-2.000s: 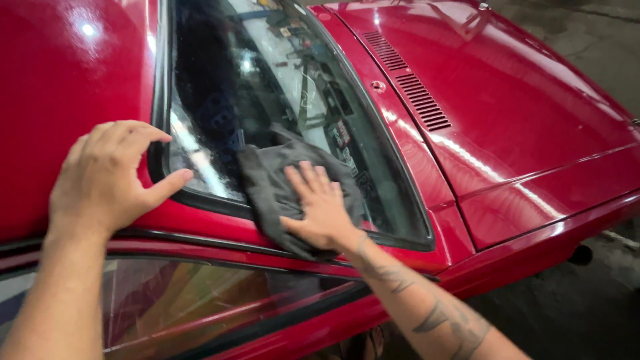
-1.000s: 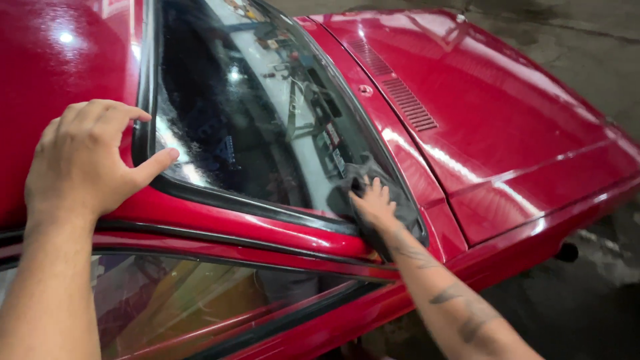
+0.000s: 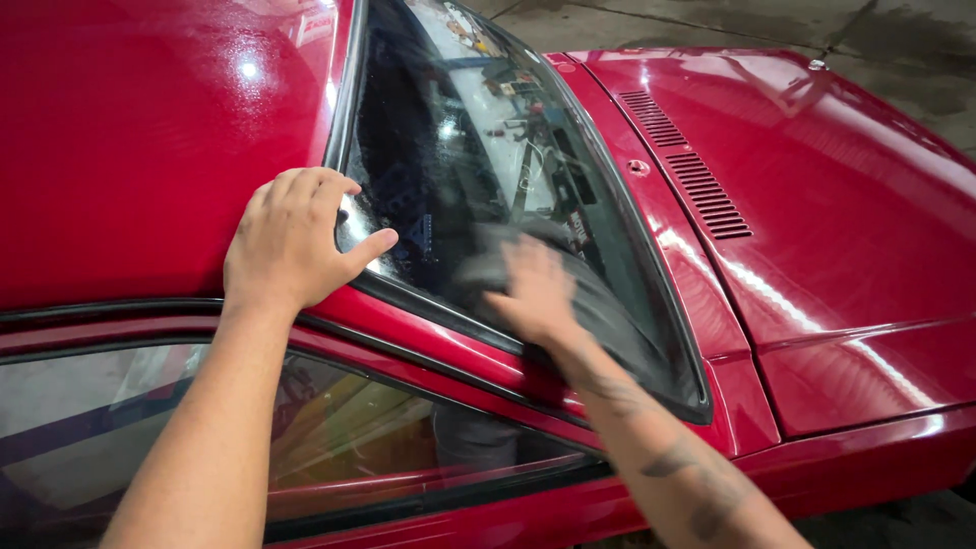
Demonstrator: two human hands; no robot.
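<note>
A red car's windshield (image 3: 427, 152), framed by a black rubber seal, fills the middle of the view. On its lower near part my right hand (image 3: 537, 293) lies flat over a dark cloth (image 3: 610, 305); both are motion-blurred, and the palm hides part of the cloth. My left hand (image 3: 293, 236) rests at the edge of the red roof (image 3: 152, 152), by the windshield's upper near corner, with fingers spread and nothing held.
The hood (image 3: 854, 229) with slotted vents (image 3: 709, 194) and a washer nozzle (image 3: 639, 168) lies to the right. Below the windshield pillar is the side window (image 3: 366, 435). Concrete floor (image 3: 686, 23) shows beyond the car.
The right hand and cloth moved toward the windshield's lower near corner, then back left and up the glass. The left hand stays by the upper near corner.
</note>
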